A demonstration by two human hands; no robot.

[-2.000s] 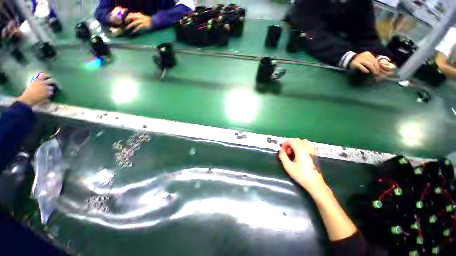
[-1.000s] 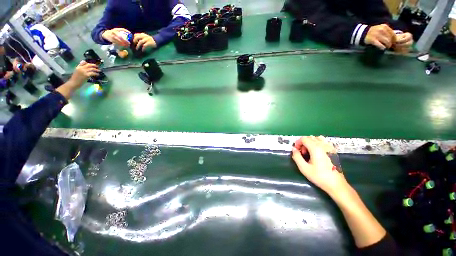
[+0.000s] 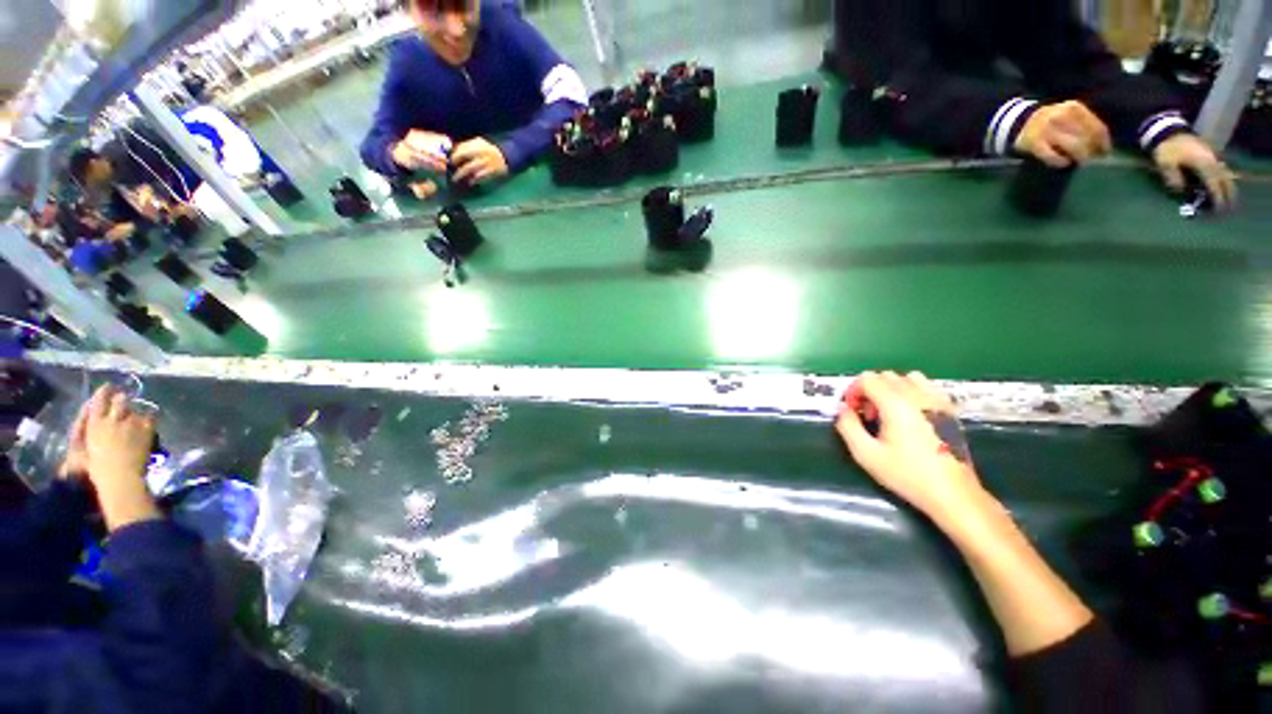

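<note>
My right hand (image 3: 907, 444) reaches in from the lower right and rests at the white rail. Its thumb and fingers are curled round a small red and dark piece (image 3: 858, 406), mostly hidden by the fingers; I cannot tell what it is. A dark edge and a bit of red also show beside the palm. Groups of small dark discs (image 3: 819, 388) lie on the rail just left of the hand. At the right, black housings (image 3: 1228, 523) with red wires and green dots stand packed together. My left hand is not in view.
Small pale rings (image 3: 467, 439) and a clear plastic bag (image 3: 293, 516) lie on the dark worktop. A neighbour's hands (image 3: 115, 439) are at the far left. Beyond the rail, a housing (image 3: 665, 219) stands on the green belt (image 3: 558, 300). Two people work opposite, near clustered housings (image 3: 635, 133).
The view has swung left. My right hand keeps its place at the rail. The neighbour's hand has left the belt and is over the worktop. The person opposite right has spread their hands apart.
</note>
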